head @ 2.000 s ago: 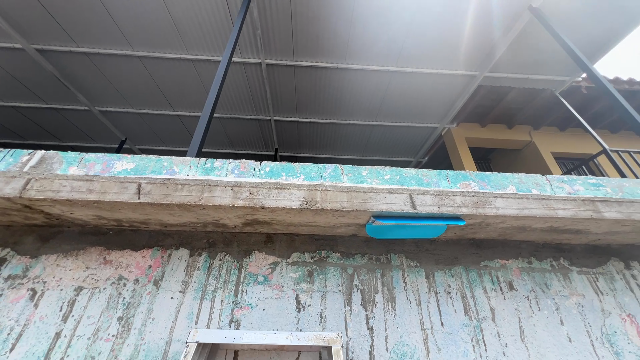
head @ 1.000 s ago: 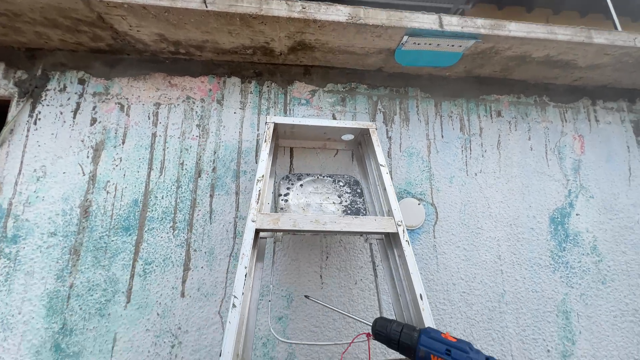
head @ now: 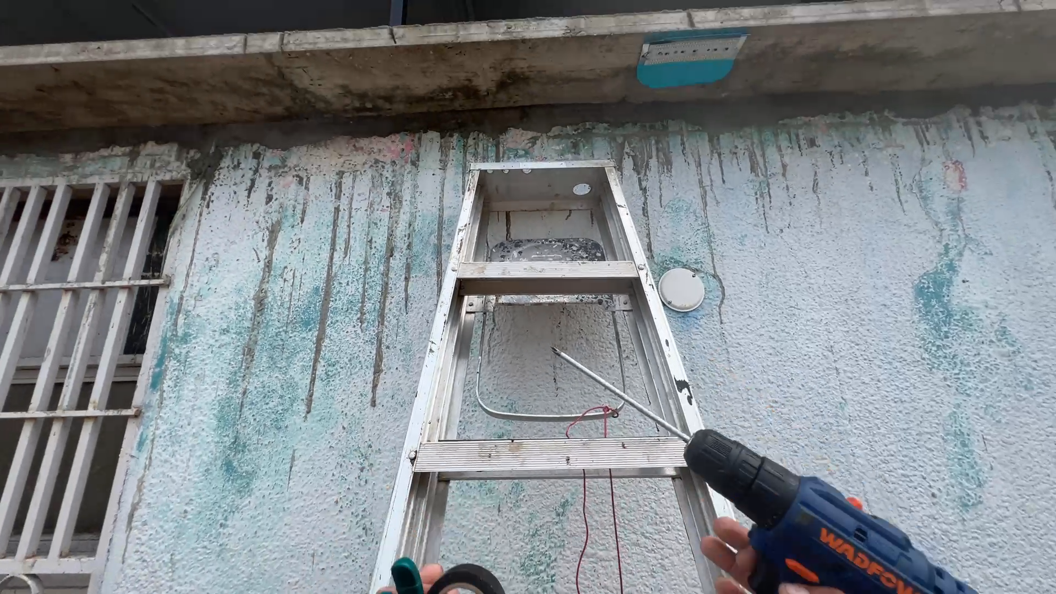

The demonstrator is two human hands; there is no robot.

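Note:
My right hand [head: 730,551], at the lower right, is wrapped round the handle of a blue and black Wadfow cordless drill [head: 833,528]. A long screwdriver bit [head: 620,393] in its chuck points up and left, in front of an aluminium stepladder [head: 561,455]. At the bottom edge, by the ladder's left rail, only the fingers of my left hand [head: 431,575] show, holding a roll of black tape [head: 467,579] and a green-handled thing [head: 406,575] whose kind I cannot tell. A thin red cord [head: 584,528] hangs behind the ladder's step.
The ladder stands against a rough, stained white and teal wall [head: 825,371]. A concrete ledge [head: 371,78] juts out above it, with a blue fixture [head: 691,62] on its underside. A round white cover [head: 681,289] sits right of the ladder; a barred window [head: 82,363] is at left.
The view has tilted down from the roof to the ladder. The drill came into view a second ago and now shows more fully with my right hand; my left hand's fingers have appeared at the bottom.

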